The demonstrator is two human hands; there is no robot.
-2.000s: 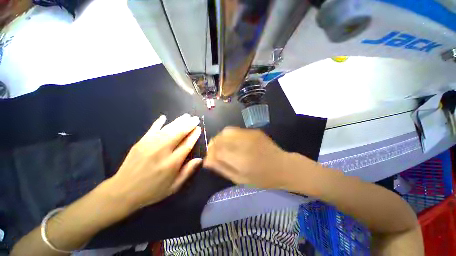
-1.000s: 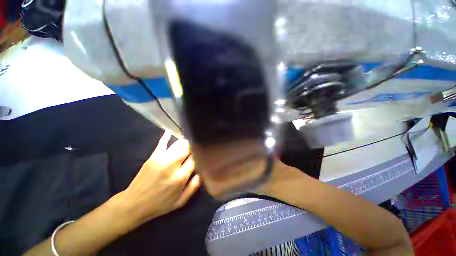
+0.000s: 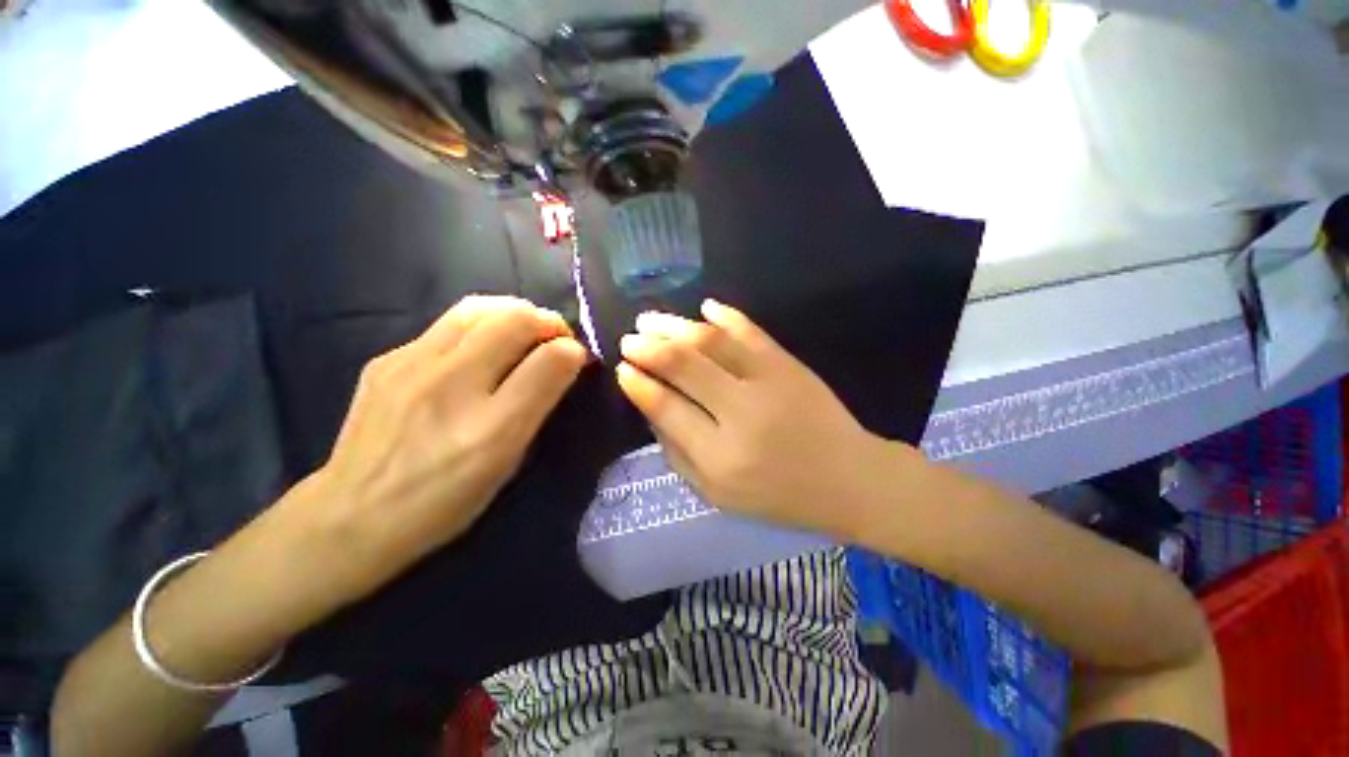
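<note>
A large black garment panel [image 3: 400, 222] lies across the white machine table, under the needle area. A smaller black patch [image 3: 133, 429] lies on it at the left. The presser foot [image 3: 555, 219] glows red and white on the cloth. A narrow pale line [image 3: 586, 303] runs from it to between my hands. My left hand [image 3: 451, 407] pinches the cloth at the near end of this line, thumb and index finger together. My right hand [image 3: 747, 414] rests on the panel just right of the line, fingers bent and close together; no held cloth shows in it.
The machine head [image 3: 429, 74] and ridged grey tension dial [image 3: 656, 241] stand over the panel. Red and yellow scissor handles [image 3: 1009, 33] lie behind. A ruler scale [image 3: 1095, 396] runs along the table edge. A blue basket [image 3: 962, 636] and red basket [image 3: 1287, 636] stand below right.
The view has shifted, so the machine head no longer blocks the needle area. My left fingertips have closed into a pinch. My right hand now shows clearly, beside the pale line.
</note>
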